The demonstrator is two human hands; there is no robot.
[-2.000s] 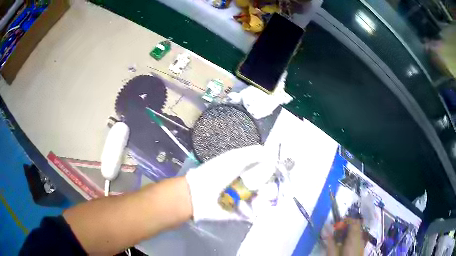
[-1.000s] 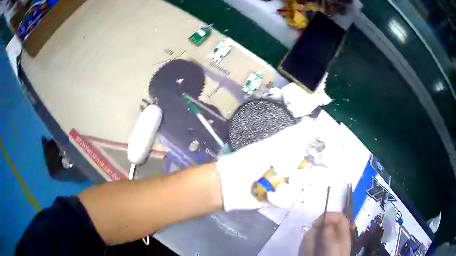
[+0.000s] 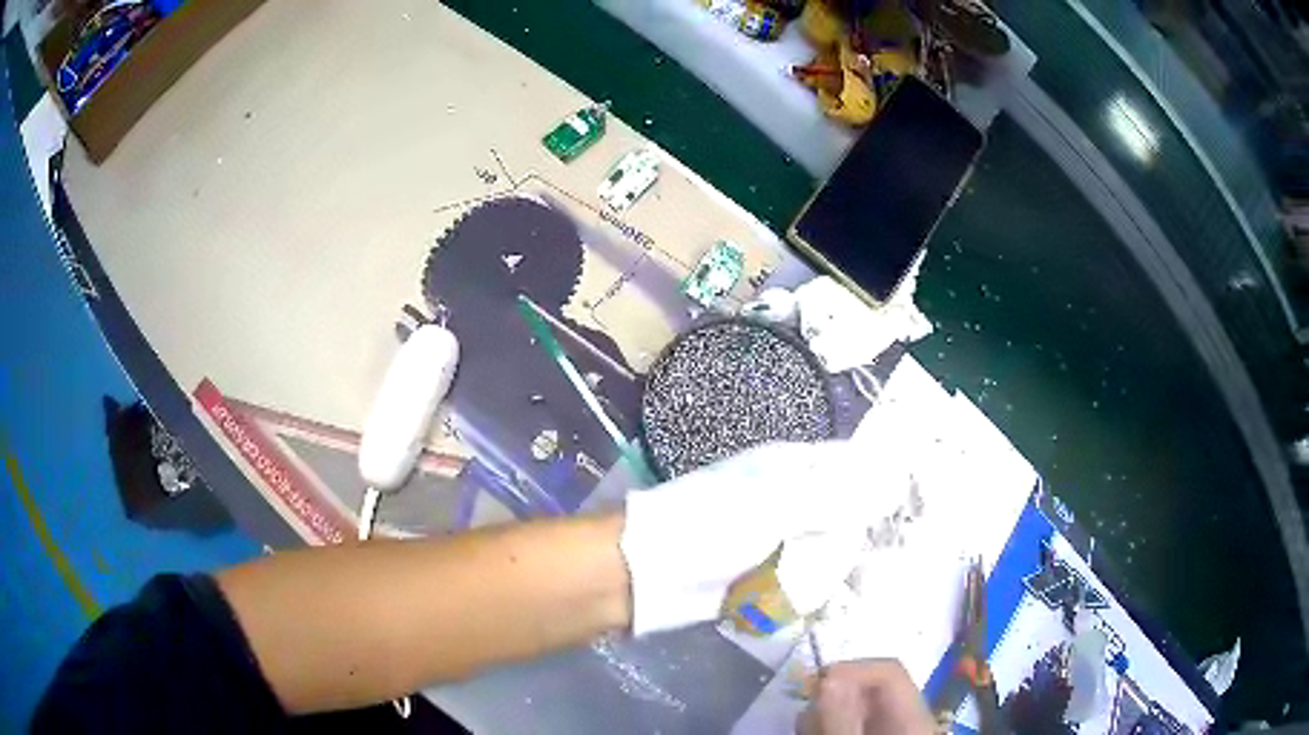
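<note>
My left hand (image 3: 732,524), in a white glove, is closed around a yellow unit (image 3: 761,600) with a blue band, just below the round dish (image 3: 735,398) of small speckled grey pieces. My bare right hand (image 3: 864,699) is at the bottom edge, partly cut off, its fingers closed on a thin dark tool (image 3: 817,645) whose tip is close to the yellow unit. Whether the tip touches the unit cannot be told. Pliers (image 3: 975,649) with orange-black handles lie to the right of my right hand.
A white oblong device (image 3: 409,406) with a cord lies left. A green stick (image 3: 582,381) lies beside the dish. Small circuit boards (image 3: 714,273) lie beyond it. A black phone (image 3: 893,187) and crumpled white tissue (image 3: 856,323) are at the upper right. A cardboard box (image 3: 158,75) stands upper left.
My right hand has moved from the pliers side towards the yellow unit and now holds a thin tool. The pliers lie apart from it. The yellow unit has turned in my left hand.
</note>
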